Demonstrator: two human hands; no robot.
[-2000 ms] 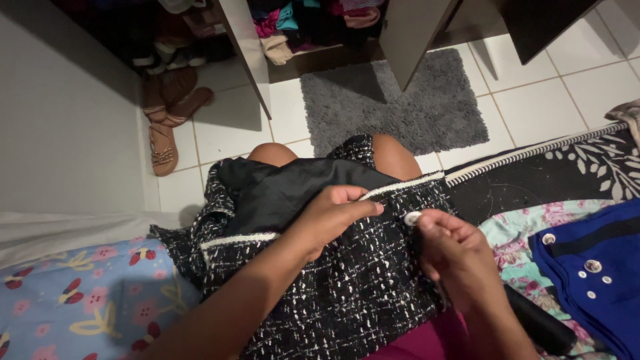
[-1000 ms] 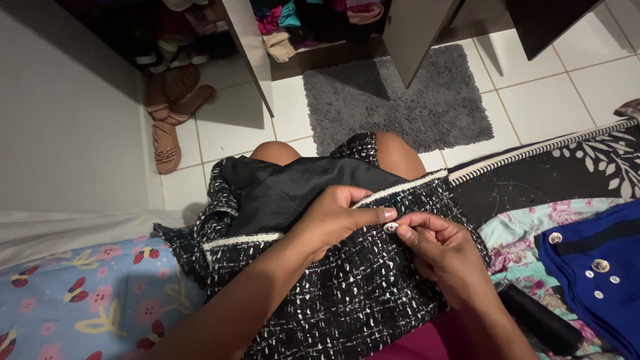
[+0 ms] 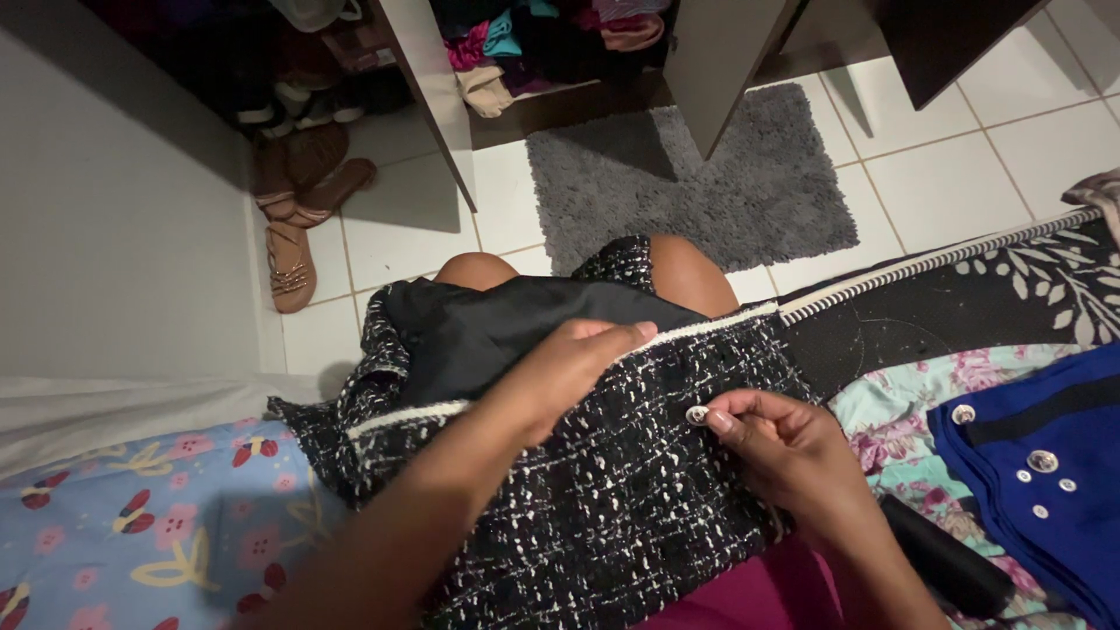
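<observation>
A black and white tweed garment (image 3: 604, 472) with a cream trim edge and black lining (image 3: 499, 332) lies across my lap. My left hand (image 3: 577, 363) pinches its trimmed edge between thumb and finger. Below and to the right of that hand, my right hand (image 3: 779, 446) holds a round silver-coloured button (image 3: 697, 416) at the fingertips, over the tweed. To the right, a folded blue cloth (image 3: 1041, 525) carries several loose metal buttons, the largest (image 3: 1042, 461) near its middle. A black cylindrical spool (image 3: 945, 556) lies beside that cloth.
Floral fabric (image 3: 927, 394) lies under the blue cloth, and ladybug-print bedding (image 3: 131, 525) is at the left. Ahead are a grey shaggy rug (image 3: 700, 175), open cabinet doors (image 3: 735, 70), brown sandals (image 3: 290, 267) and clothes on a shelf (image 3: 542, 52).
My right hand first brought the button up beside my left fingertips at the trim, then moved back down and right, away from them. The left hand stays at the edge.
</observation>
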